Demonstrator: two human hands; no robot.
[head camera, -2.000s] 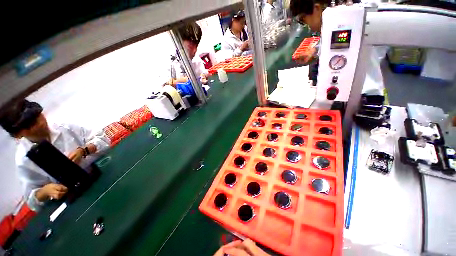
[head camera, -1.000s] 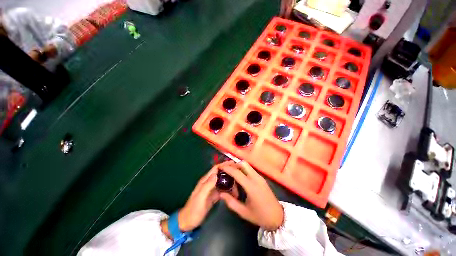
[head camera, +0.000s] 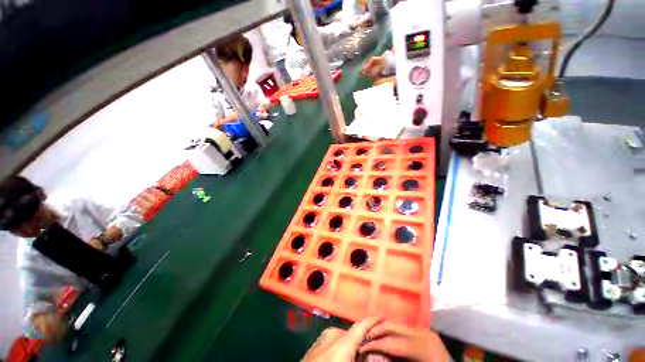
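Note:
The red-orange tray (head camera: 340, 286) lies on the green bench in front of me. Most pockets hold round black watch modules (head camera: 316, 280); three pockets at its near right corner are empty. My left hand (head camera: 335, 345) and my right hand (head camera: 404, 342) are together at the bottom edge of the picture, just below the tray's near edge, and are cut off by the frame. Their fingers are curled and meet. Only a thin dark sliver shows between them, so what they hold is hidden.
Fixtures (head camera: 551, 265) with pale centres and a small black-metal block (head camera: 486, 197) are on the white table, right. Behind stand the white gauge panel (head camera: 420, 99) and gold-orange press head (head camera: 510, 106). A person (head camera: 64, 233) sits across the bench. A metal upright (head camera: 318, 67) rises behind the tray.
The view has tilted up since one second ago, bringing the press into sight. My hands, then visible around a round dark module, now sit at the bottom edge with it hidden. The tray's filled pockets look unchanged.

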